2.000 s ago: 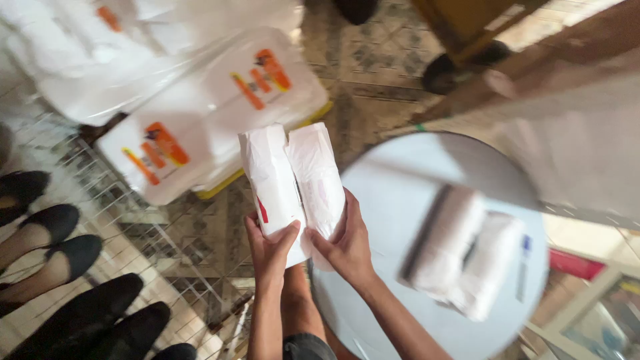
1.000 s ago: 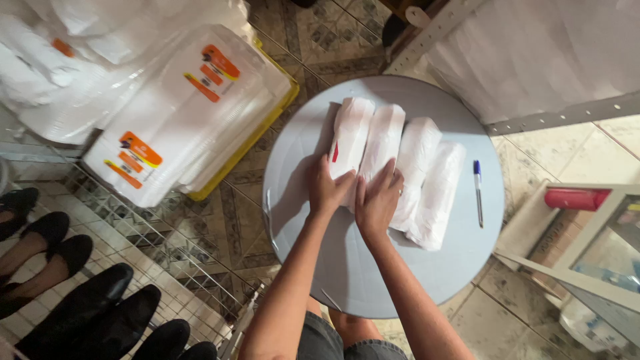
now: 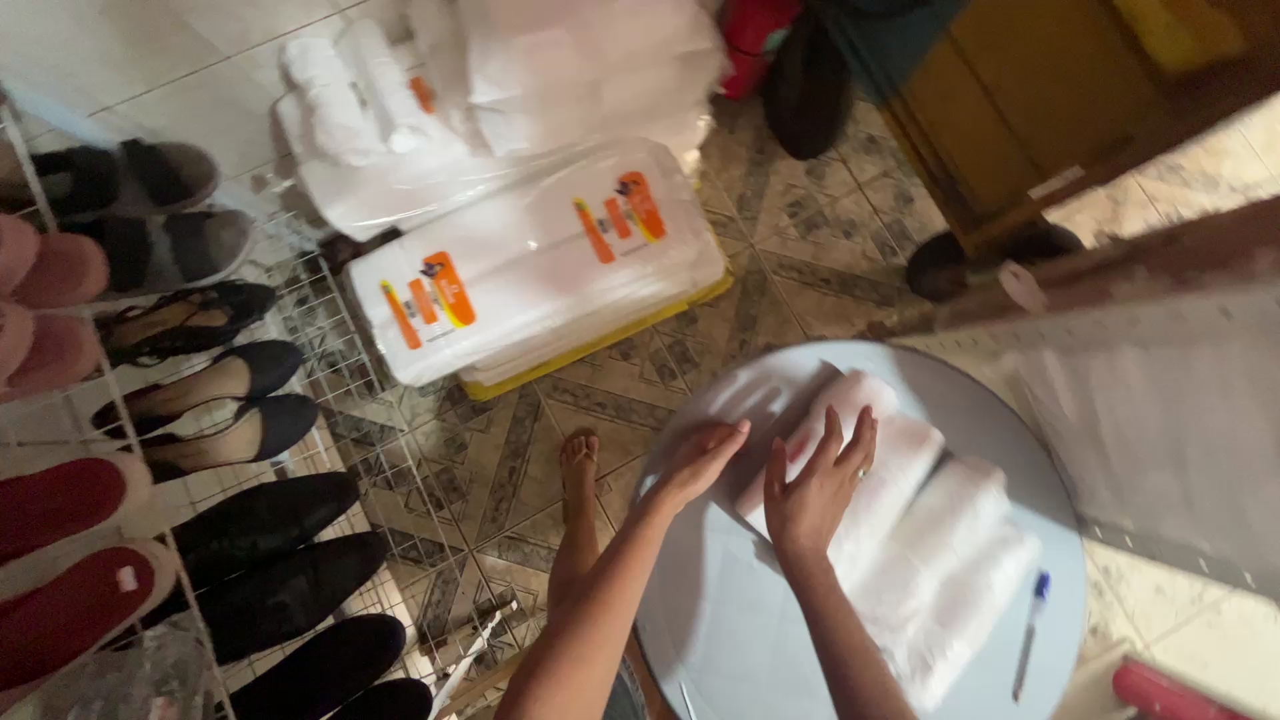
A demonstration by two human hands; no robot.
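Observation:
Several white plastic-wrapped rolls (image 3: 945,520) lie side by side on a round pale grey-blue table (image 3: 700,610). Over the table's left part is my left hand (image 3: 708,458), fingers apart and holding nothing, left of the rolls. My right hand (image 3: 822,488) has its fingers spread over the leftmost roll; whether it touches the roll is hard to tell. A pen with a blue cap (image 3: 1030,635) rests right of the rolls. The rolls are blurred, and my right hand and forearm hide part of them.
Clear plastic packs with orange labels (image 3: 540,260) are stacked on the tiled floor, upper left. A white wire rack (image 3: 340,340) with several shoes (image 3: 290,540) stands at left. Wooden furniture (image 3: 1050,110) is at upper right, and a perforated panel (image 3: 1160,400) borders the table's right side.
The two rolls held two seconds ago were on the table beside the other rolls one second ago. Since then my left hand has come off the rolls to their left. The view has shifted.

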